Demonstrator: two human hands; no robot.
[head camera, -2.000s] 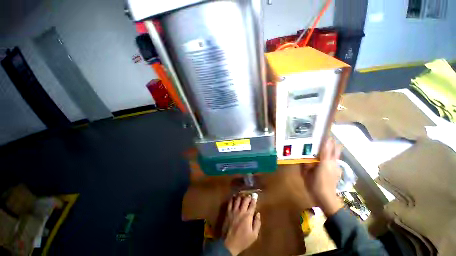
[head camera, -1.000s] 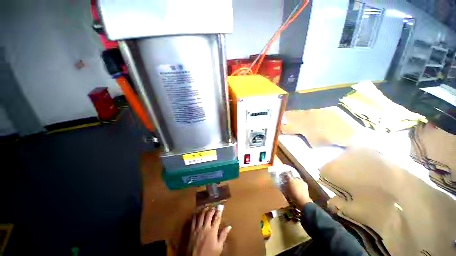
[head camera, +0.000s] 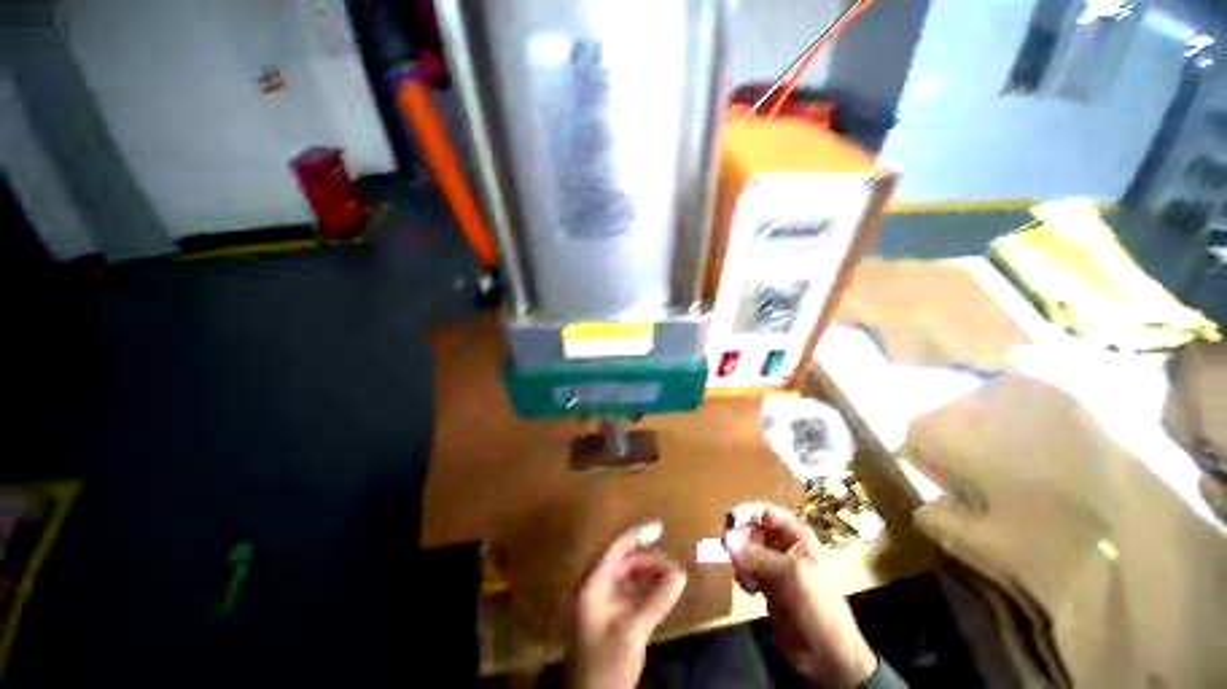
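A brown leather panel (head camera: 505, 464) lies across the press base, under the press head (head camera: 615, 451), which is a small dark block below the green block. My left hand (head camera: 626, 606) is over the panel's near part, fingers loosely curled, with a pale patch at one fingertip and nothing visible held. My right hand (head camera: 794, 586) is beside it on the right, thumb and fingers pinched on a small dark and pale piece (head camera: 736, 522), blurred, probably a metal fitting. A small white strip (head camera: 712, 551) shows by these fingertips. The lower die is hidden.
The large silver cylinder (head camera: 592, 175) and orange control box (head camera: 787, 256) stand beyond the hands. A clear tub (head camera: 807, 431) and brassy metal fittings (head camera: 841, 512) are at the right. Brown panel stacks (head camera: 1036, 471) and yellow pieces (head camera: 1097, 283) lie on the white table further right.
My right hand has left the tub and come in beside my left hand, pinching a small piece. My left hand has drawn back from the press head and curled its fingers. The view has shifted.
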